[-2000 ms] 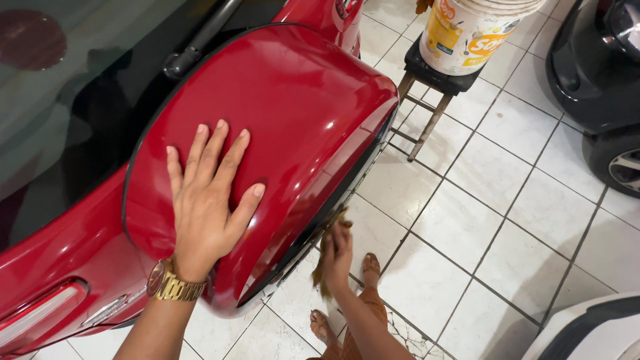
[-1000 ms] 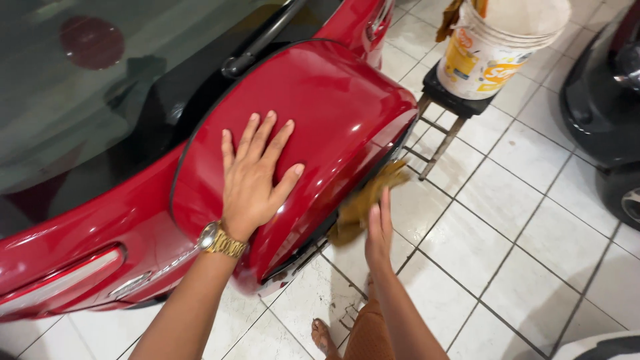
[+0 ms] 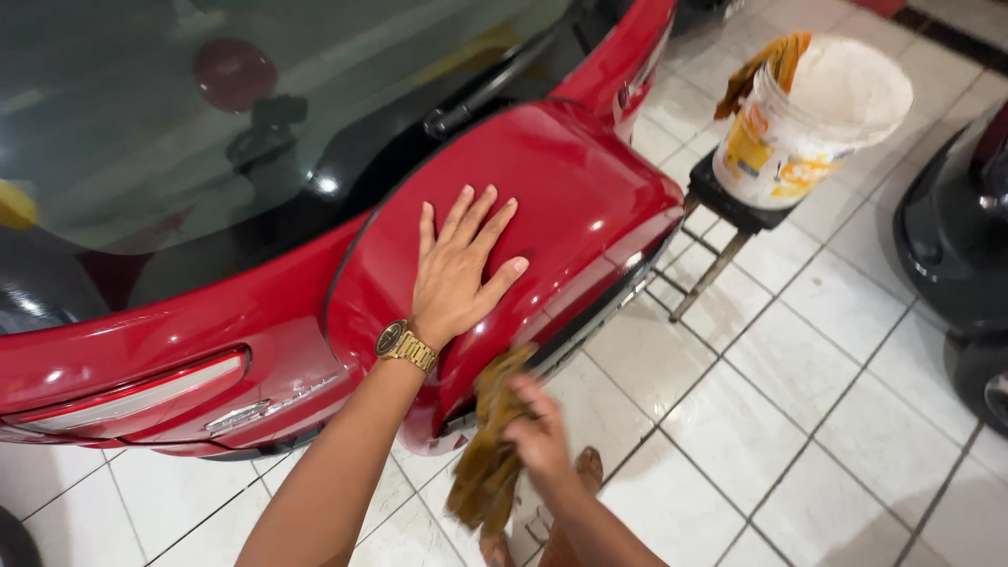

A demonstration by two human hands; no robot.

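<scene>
My left hand [image 3: 461,272], with a gold wristwatch [image 3: 405,346] at its wrist, rests flat with spread fingers on the glossy red spare-wheel cover [image 3: 543,181] at the rear of a red car. Below it, at the cover's lower edge, my right hand [image 3: 539,429] grips a crumpled yellow-brown cloth [image 3: 488,457], blurred by motion. The cloth hangs down beside the cover and overlaps its lower left corner. The rear window [image 3: 299,94] and its wiper [image 3: 480,94] lie above the cover, the tail light [image 3: 142,394] to the left.
A white plastic bucket [image 3: 811,126], with an orange-brown cloth [image 3: 764,71] over its rim, stands on a black-topped stool [image 3: 736,193] at the upper right. A dark vehicle [image 3: 957,213] is at the right edge. My feet are on the white tiled floor [image 3: 756,394].
The cloth in my right hand has moved from along the cover's lower edge to its lower left corner. My left hand remains flat on the cover. The view has shifted.
</scene>
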